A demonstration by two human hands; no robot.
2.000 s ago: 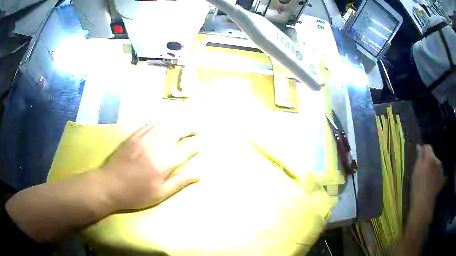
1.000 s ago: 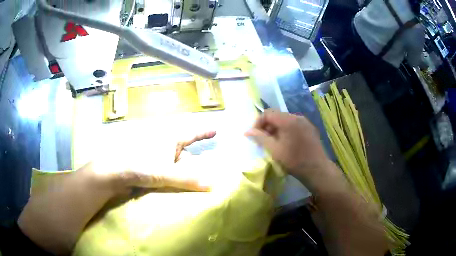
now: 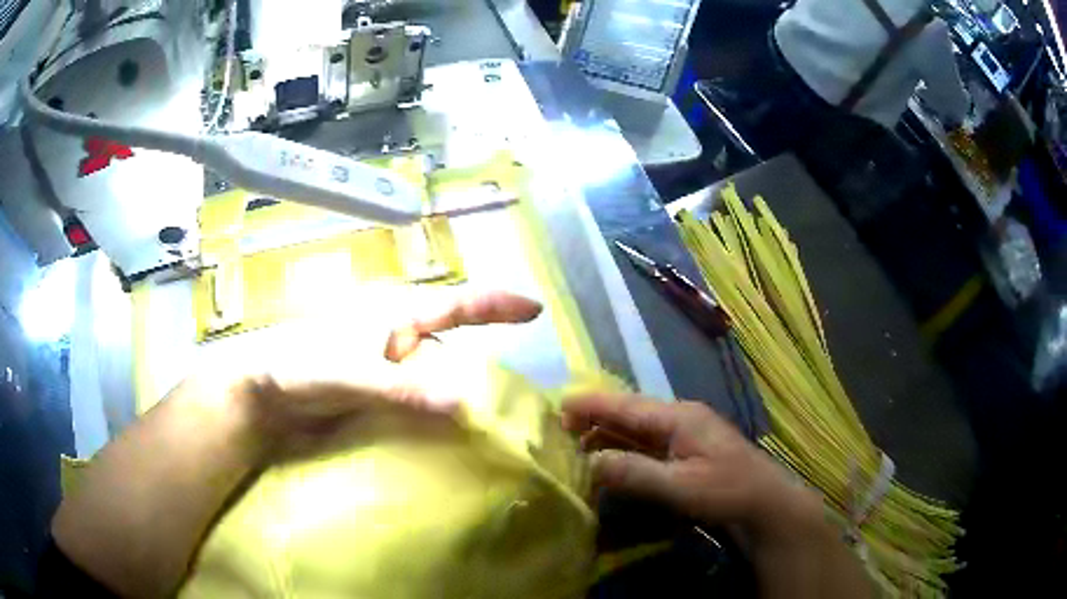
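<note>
The yellow bag body (image 3: 398, 515) lies bunched at the front of the pale sewing template (image 3: 527, 339), partly washed out by glare. My left hand (image 3: 316, 404) is on the bag with its fingers around the upper part of the fabric; one finger sticks out over the template. My right hand (image 3: 667, 456) is at the bag's right edge with thumb and fingers on the yellow fabric. The yellow clamp frame (image 3: 316, 269) sits behind the hands with two upright handle guides. The dark red-handled snips (image 3: 690, 293) lie right of the template.
The white machine head (image 3: 129, 199) is at the left rear. A white lamp arm (image 3: 304, 176) crosses above the clamp. Metal carriage blocks (image 3: 380, 70) and a grey screen (image 3: 632, 41) stand behind. A tied strap bundle (image 3: 796, 339) lies on the dark side table. A person (image 3: 848, 47) is at the upper right.
My right hand has come from the strap bundle side to the bag's right edge. The snips have moved from the template to the area beside it. The bag is more bunched, and the view has shifted right.
</note>
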